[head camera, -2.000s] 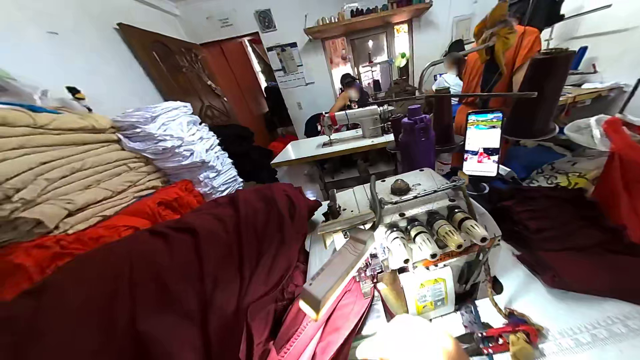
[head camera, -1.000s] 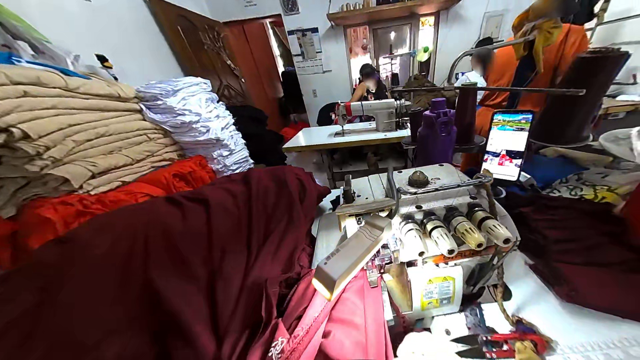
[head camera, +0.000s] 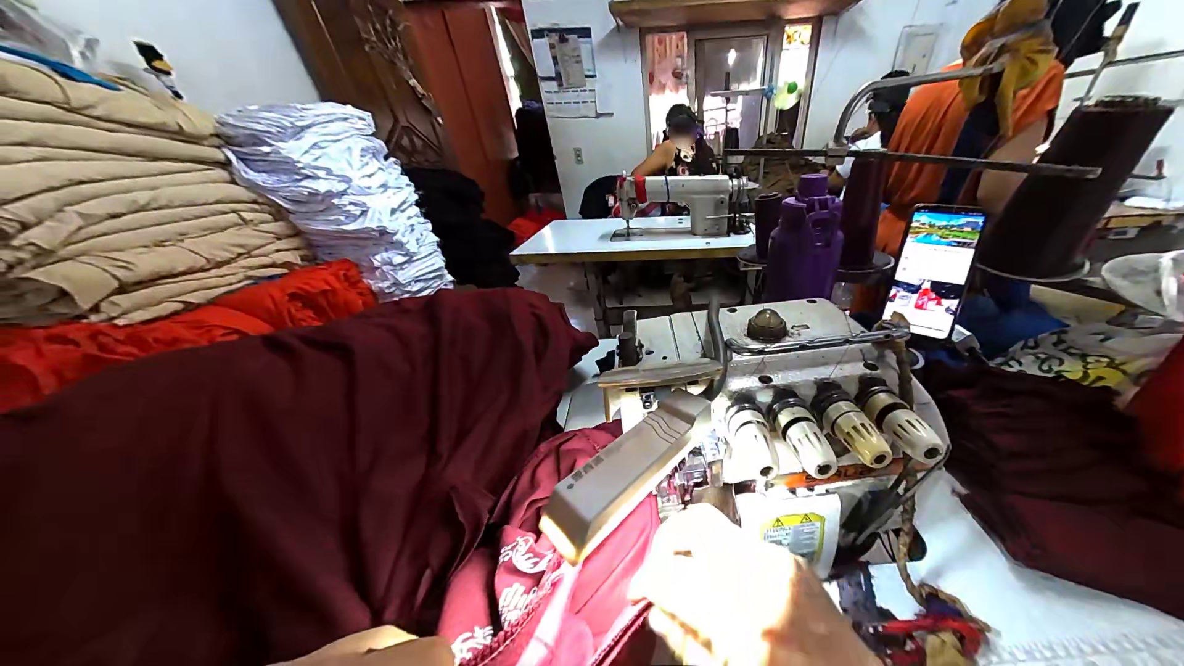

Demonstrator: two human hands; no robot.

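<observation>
An overlock sewing machine with several tension dials stands in front of me, a lamp fixed over its needle area. Maroon fabric with white printing lies at the machine's front, brightly lit. My right hand is on the fabric's right edge, fingers bent and pinching it near the presser foot. My left hand shows only partly at the bottom edge, against the printed fabric; its fingertips are hidden. A large heap of maroon fabric lies to the left of the machine.
Beige and white folded fabric stacks stand left, above red cloth. Behind are a purple bottle, a propped phone, thread cones and another sewing machine with a person. Snips lie lower right.
My left hand has come into view at the bottom edge. My right hand, barely visible a second ago, now shows on the printed fabric beside the machine.
</observation>
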